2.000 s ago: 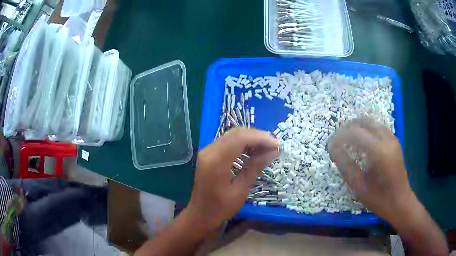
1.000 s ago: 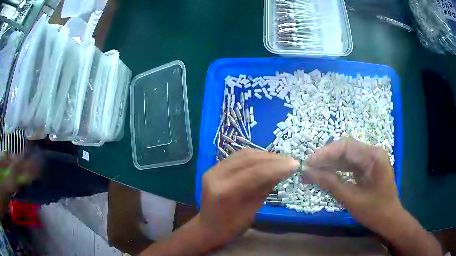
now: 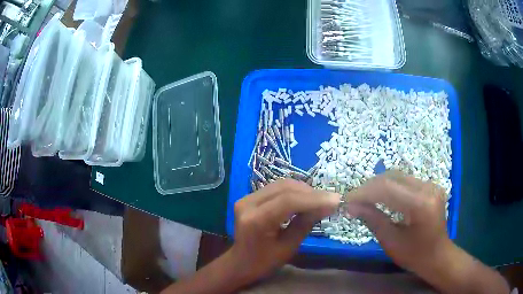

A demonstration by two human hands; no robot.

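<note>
My left hand [image 3: 275, 221] and my right hand [image 3: 404, 215] are bare and meet fingertip to fingertip over the lower part of the blue tray [image 3: 238, 143]. Their fingers are pinched on a tiny part, mostly hidden; I cannot tell which kind it is. Slim metal rods [image 3: 274, 140] lie in a loose heap at the tray's left. Many small white caps [image 3: 395, 126] cover its centre and right, and some lie along the top left. My hands hide part of the lower tray.
An open clear box [image 3: 344, 34] with rods in rows stands beyond the tray. A flat clear lid [image 3: 186, 135] and stacked boxes [image 3: 106, 109] are at left. A dark oblong object [image 3: 504, 143] and a clear bag [image 3: 499, 28] are at right. A red stool [image 3: 26, 235] stands lower left.
My hands have come together from being apart, and my right hand has moved left and down. A small blue gap shows among the caps. The person at the left edge has shifted.
</note>
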